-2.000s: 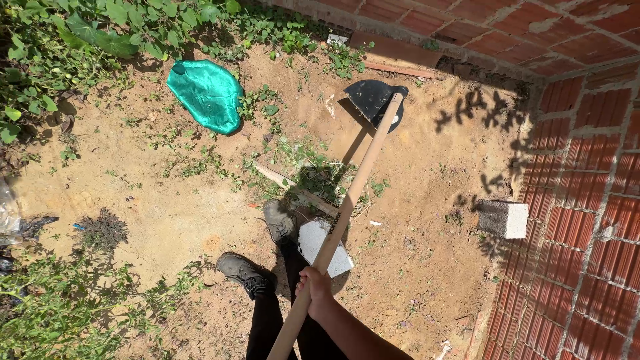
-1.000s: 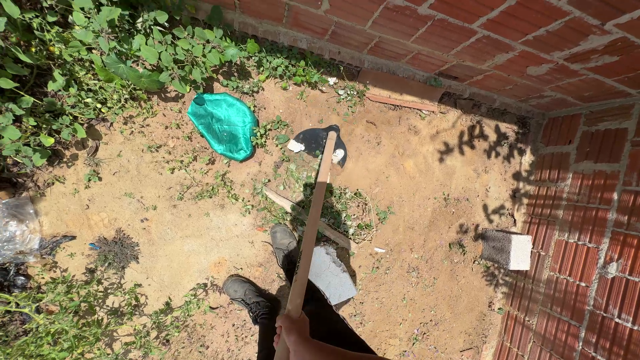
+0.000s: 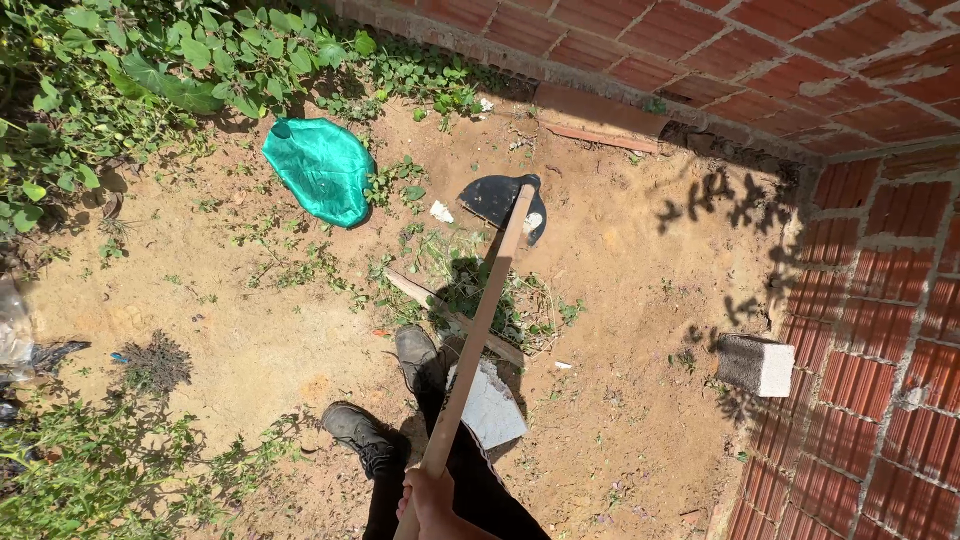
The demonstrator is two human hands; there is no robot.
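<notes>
My right hand (image 3: 429,496) is closed around the wooden handle of a hoe (image 3: 480,330) at the bottom centre of the head view. The handle slants up and to the right, over a cut wooden stick (image 3: 420,294) and a heap of pulled weeds (image 3: 536,304). At its far end the hoe's wide dark blade (image 3: 487,196) is at the sandy ground, with a white fragment (image 3: 441,212) just left of it. A pale slab (image 3: 491,409) lies beside my boots, partly behind the handle. My left hand is not visible.
A crumpled teal plastic piece (image 3: 322,172) lies left of the blade. Brick walls (image 3: 874,300) rise at the top and right, with a concrete block (image 3: 756,365) beside the right one. Leafy plants (image 3: 195,56) and clear plastic (image 3: 13,330) are at the left.
Since two seconds ago the hoe's blade has moved left, towards the teal plastic, and come down to the ground; over the last second it has shifted slightly back. My right hand has kept its hold.
</notes>
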